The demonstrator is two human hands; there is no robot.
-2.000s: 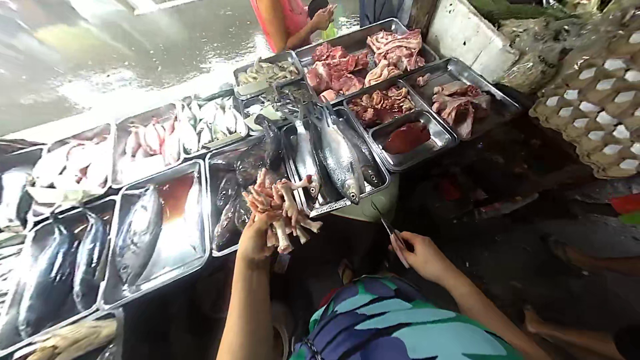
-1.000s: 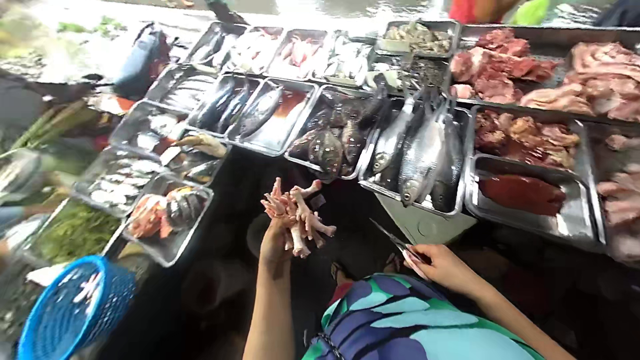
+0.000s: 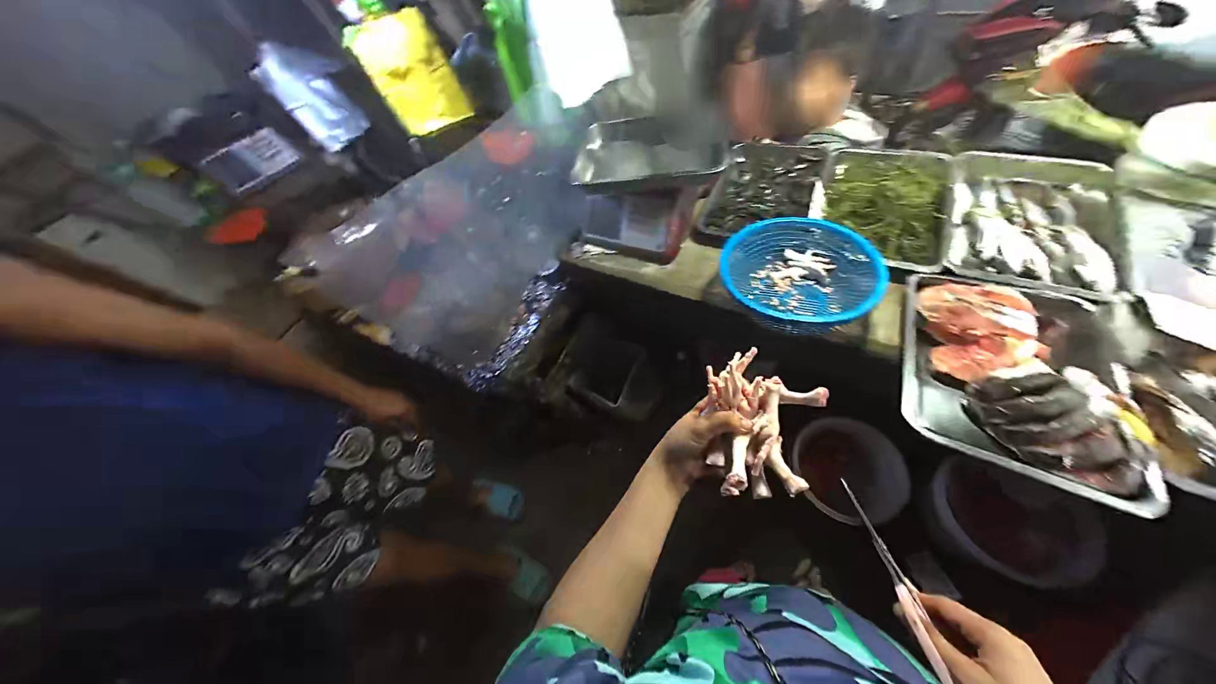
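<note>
My left hand (image 3: 698, 445) is closed around a bunch of raw chicken feet (image 3: 757, 418), which fan out above and to the right of the fingers. At the lower right, my right hand (image 3: 978, 646) grips a pair of scissors (image 3: 898, 575) by pale pink handles, with the narrow metal blades pointing up and left. The blades look closed together. A gap separates them from the chicken feet. Beyond my left hand, a blue plastic basket (image 3: 727, 275) holds some pale scraps. To its right lies a metal tray (image 3: 912, 408) of cut fish pieces.
Trays of green seaweed-like strands (image 3: 883, 209) and whole fish (image 3: 1035, 237) line the counter. Below are a white bucket (image 3: 898, 475) and another round tub (image 3: 950, 541). A person in dark blue (image 3: 171, 475) stands left, near a plastic-covered table (image 3: 427, 237). Another person is blurred behind the counter.
The view has swung far left along the stall, from the meat and fish trays to the blue basket. Both hands still hold the same things, and a person at left has come into view.
</note>
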